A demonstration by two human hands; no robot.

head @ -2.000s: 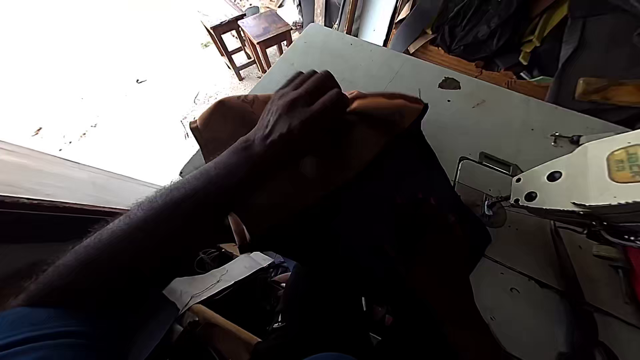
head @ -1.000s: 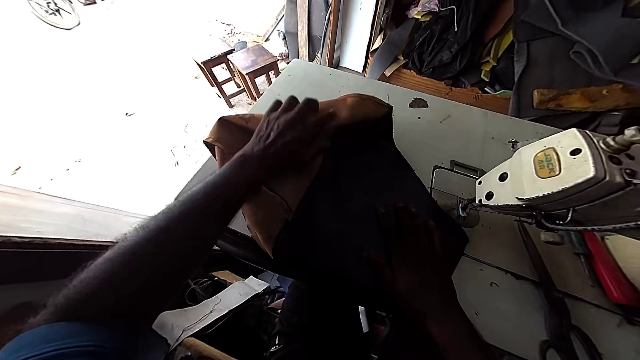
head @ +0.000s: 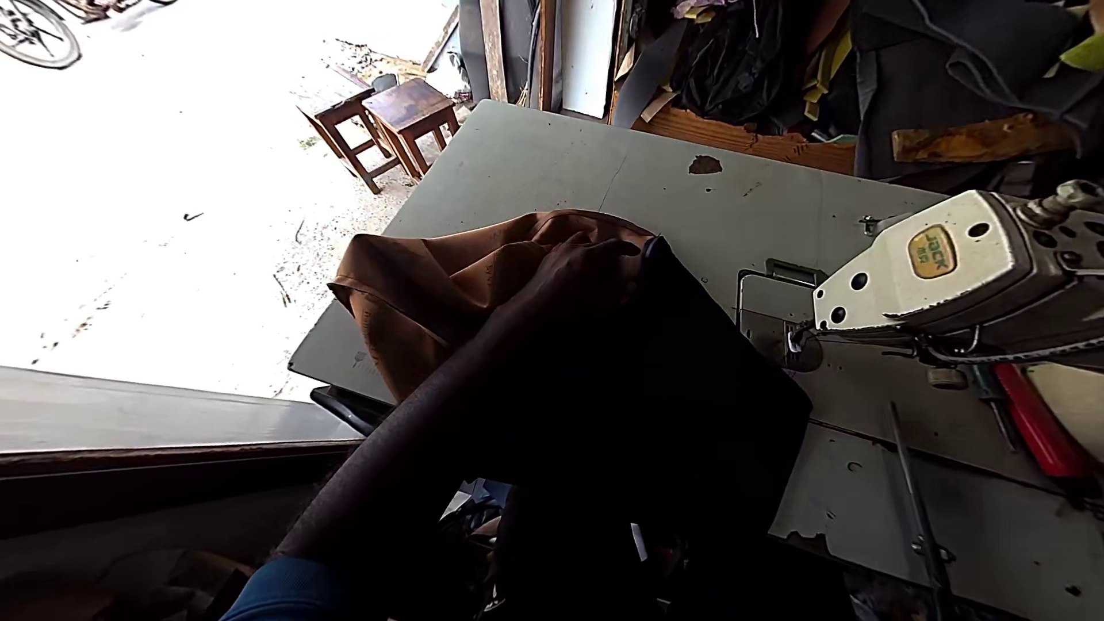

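A piece of work in black material (head: 673, 388) with a brown fabric side (head: 466, 276) lies over the front of the sewing machine table (head: 552, 164). My left hand (head: 586, 274) rests on it near its far edge, where brown meets black, with the fingers bent; whether they pinch the cloth is too dark to tell. The brown part lies in folds to the left of that hand. My right hand cannot be made out in the dark lower part of the view. To the right of the black material stands the head of a Jack sewing machine (head: 931, 267), its needle area close to the material's edge.
Scissors (head: 918, 509), a red-handled tool (head: 1044, 423) and a screwdriver (head: 992, 401) lie at the right. Two wooden stools (head: 410, 108) stand beyond the table, a bicycle wheel (head: 34, 34) at the far left. Scraps and a black plastic bag (head: 733, 60) are heaped behind.
My left hand has moved right along the far edge of the material. The brown side now lies more spread in folds. My right hand, on the black material one second ago, no longer shows.
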